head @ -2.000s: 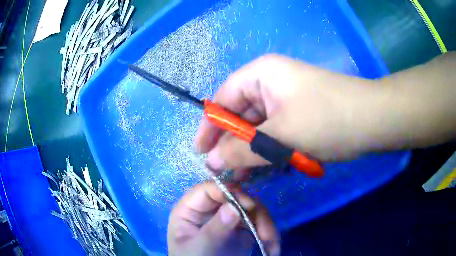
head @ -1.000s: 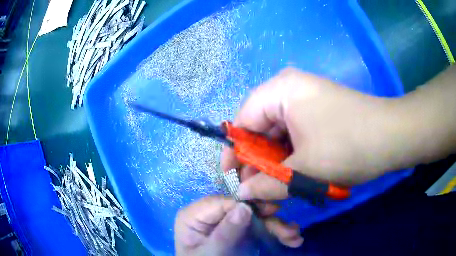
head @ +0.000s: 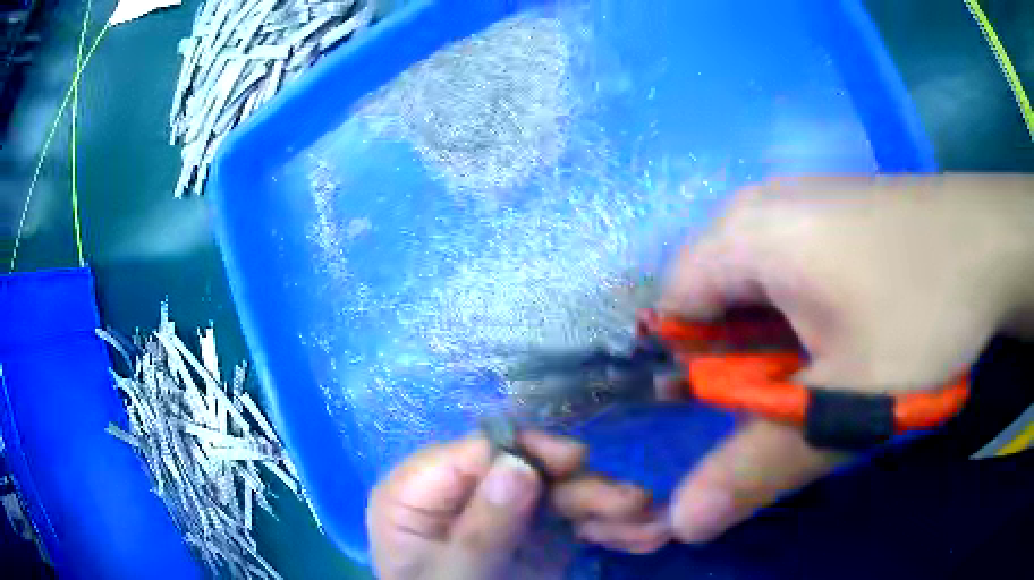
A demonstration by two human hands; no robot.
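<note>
My right hand (head: 839, 329) holds the scissors (head: 748, 382) by their orange-red handles with a black band. The dark blades are blurred and point left, just above my left hand. My left hand (head: 499, 499) pinches a small strip (head: 505, 436) between thumb and fingers; only its short greyish end shows, and the rest is hidden. Both hands are over the lower part of the blue tray (head: 244, 238). Fine silvery clippings (head: 488, 113) are heaped at the tray's upper part and scattered down its middle. Whether the blades touch the strip cannot be told.
An upper pile of whitish strips (head: 244, 68) lies beyond the tray's upper left edge. A tangled lower-left pile (head: 198, 425) lies between the tray and the darker blue bin (head: 57, 374). White paper (head: 142, 9) is at top left. Yellow lines (head: 77, 170) cross the green table.
The scissors have swung from pointing up-left to nearly level, and their blades are lower. My right hand has moved right, away from my left fingers. The tray and piles appear slightly shifted in view.
</note>
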